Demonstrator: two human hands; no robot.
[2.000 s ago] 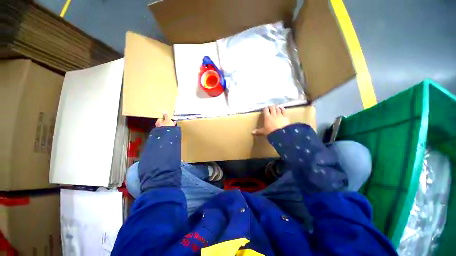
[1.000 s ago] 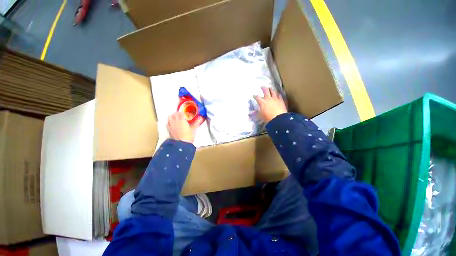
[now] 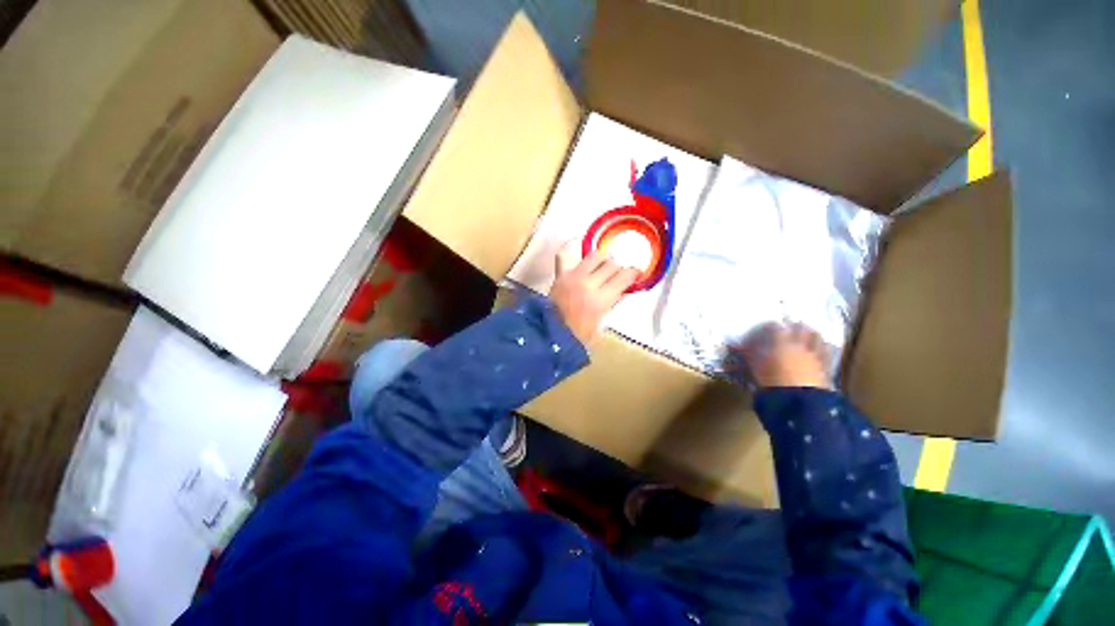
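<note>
An open brown carton (image 3: 685, 410) stands in front of me. Inside, a shiny clear-bagged pack (image 3: 776, 251) lies on the right, beside a matte white sheet (image 3: 565, 220) on the left. A red and blue tape dispenser (image 3: 655, 218) lies on the sheet near the pack. My left hand (image 3: 589, 291) touches the lower rim of its red roll; whether it grips is unclear. My right hand (image 3: 785, 355) is blurred at the near edge of the bagged pack, fingers partly hidden; I cannot tell whether it holds the plastic.
A stack of white boards (image 3: 287, 196) stands left of the carton. Below it are a white surface (image 3: 159, 422) with clear bags and another red and blue tape dispenser (image 3: 76, 565). Brown cartons (image 3: 135, 110) are at the far left. A green tote (image 3: 1009, 556) is at the lower right.
The view has turned, so the carton appears rotated and further right. My left hand stays at the tape roll. My right hand has moved from the pack's middle to its near edge.
</note>
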